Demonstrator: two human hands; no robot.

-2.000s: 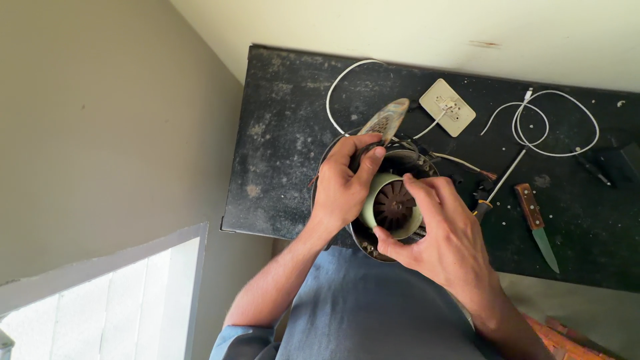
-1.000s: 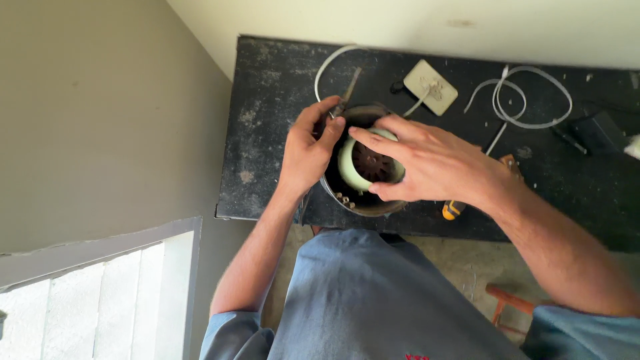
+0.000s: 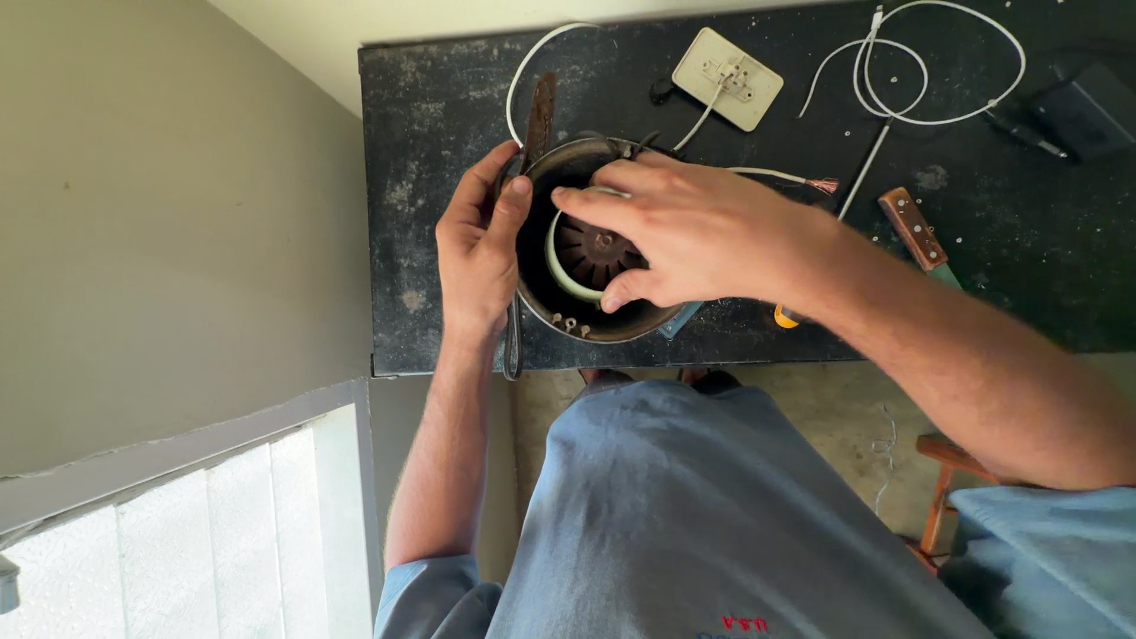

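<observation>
My left hand [image 3: 484, 235] grips the left side of a round, dark metal housing [image 3: 612, 330], its thumb and fingers about the rim where a brown, rusty flat metal piece [image 3: 540, 115] sticks up. Inside the housing sits a pale green ring [image 3: 568, 282] around a brown slotted disc [image 3: 602, 248] with a central shaft. The fingers and thumb of my right hand [image 3: 683, 232] hold this ring from above, at its upper edge and lower right. Small metal terminals [image 3: 571, 325] show along the housing's lower inner wall. The underside of the housing is hidden.
On the black worktop [image 3: 426, 257] lie a cream socket plate [image 3: 728, 80], a coiled white cable [image 3: 1021, 67], a wooden-handled knife [image 3: 914, 229], a dark adapter [image 3: 1087, 106] and a cable end with bare copper strands [image 3: 822, 185]. A yellow tool handle [image 3: 786, 317] shows under my right forearm. A wooden stool [image 3: 941, 488] stands below.
The flat metal piece, seen broad and tilted right two seconds ago, now stands edge-on and more upright at the housing's left. My right forearm has swung out to the right, its hand still on the ring.
</observation>
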